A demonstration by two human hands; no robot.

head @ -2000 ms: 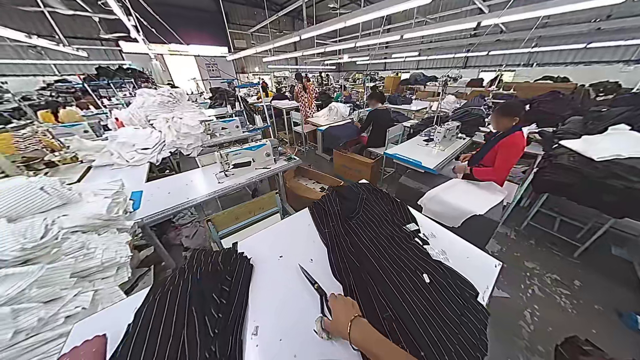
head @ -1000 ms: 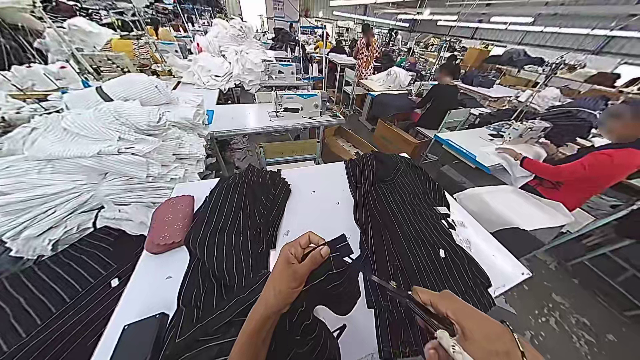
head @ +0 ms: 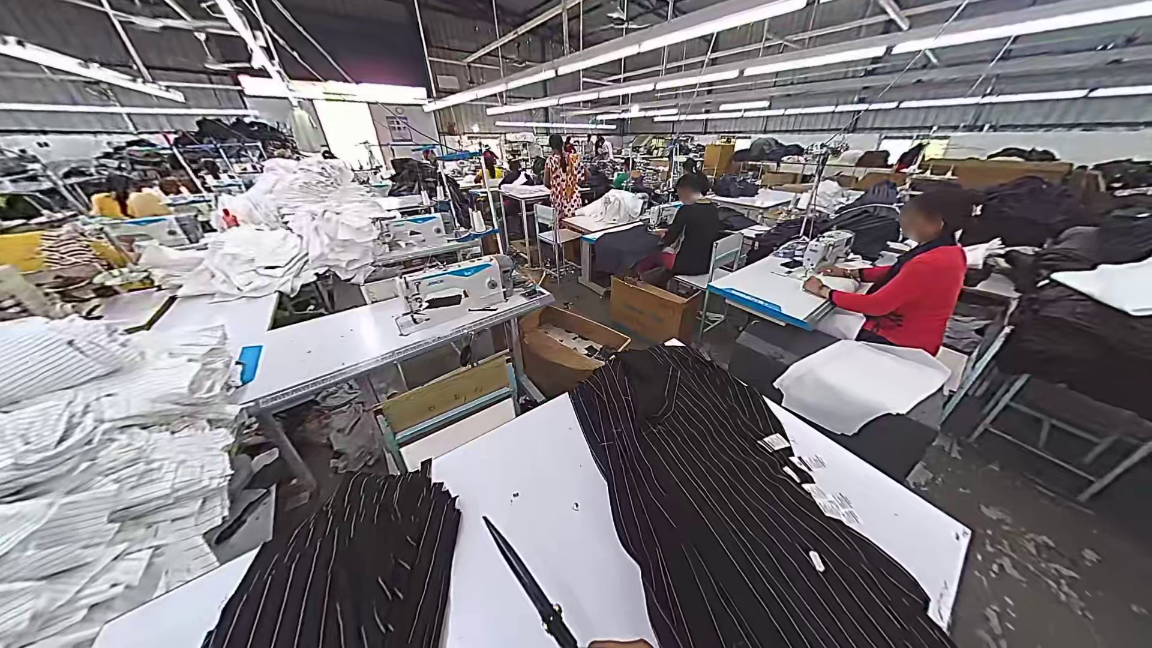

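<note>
At the bottom edge of the head view, only a small part of my right hand (head: 621, 643) shows, beside the handle end of a pair of dark scissors (head: 531, 580). Their blades point up and left over the white tabletop (head: 522, 477); the grip itself is cut off by the frame. To the right lies a long stack of black pinstriped fabric pieces (head: 720, 486) with small white labels (head: 832, 504) along its right side. A second black pinstriped pile (head: 351, 558) lies left of the scissors. My left hand is out of the frame.
White striped fabric stacks (head: 108, 468) fill the left side. Beyond the table stand a sewing machine (head: 454, 288) on its bench, a wooden-backed chair (head: 450, 396) and cardboard boxes (head: 567, 346). A person in a red top (head: 913, 297) sits at another machine at right.
The view has swung up. Both hands were over the table with scissors at a piece of black fabric; now the left is out of sight and the right is mostly below the frame.
</note>
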